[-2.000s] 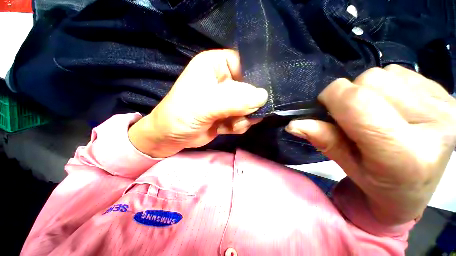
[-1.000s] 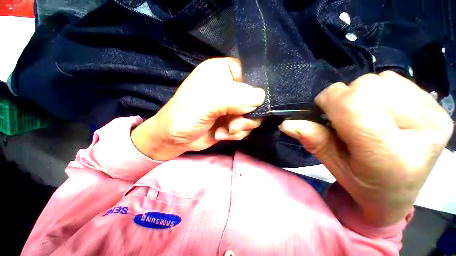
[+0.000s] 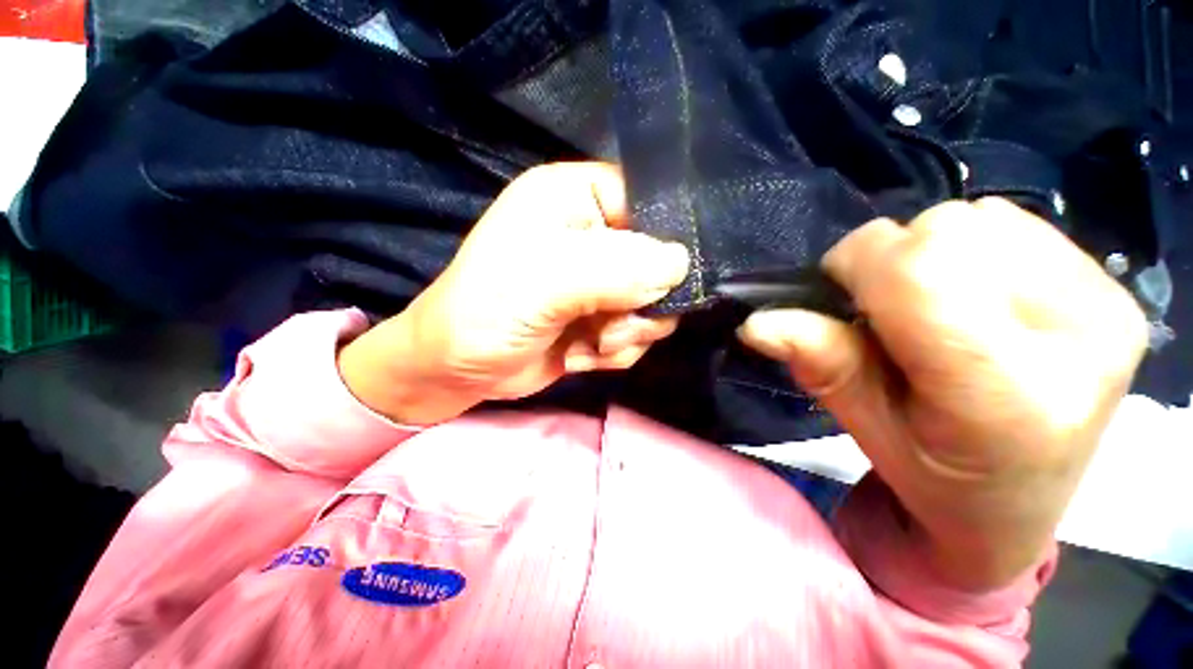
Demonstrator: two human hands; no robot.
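A dark blue denim jacket [image 3: 275,157] lies spread in front of me. My left hand [image 3: 556,281] pinches the lower corner of its stitched edge strip [image 3: 674,144] between thumb and fingers. My right hand [image 3: 981,353] is closed around small dark thread snips [image 3: 772,288]. Their pointed, slightly blurred blades reach left to the strip's corner beside my left fingertips. The rest of the snips is hidden in my palm. Light topstitching runs down the strip to that corner.
Several round silver buttons [image 3: 907,115] show on the jacket at the upper right. The white table [image 3: 1125,484] shows at the right and the far left. A green crate [image 3: 46,307] stands low at the left. Red material [image 3: 39,17] is at the top left corner.
The jacket's right side with its buttons has shifted slightly left and down. My right hand has moved slightly left, and the blades now reach the strip's corner. My left hand keeps its pinch, slightly lower.
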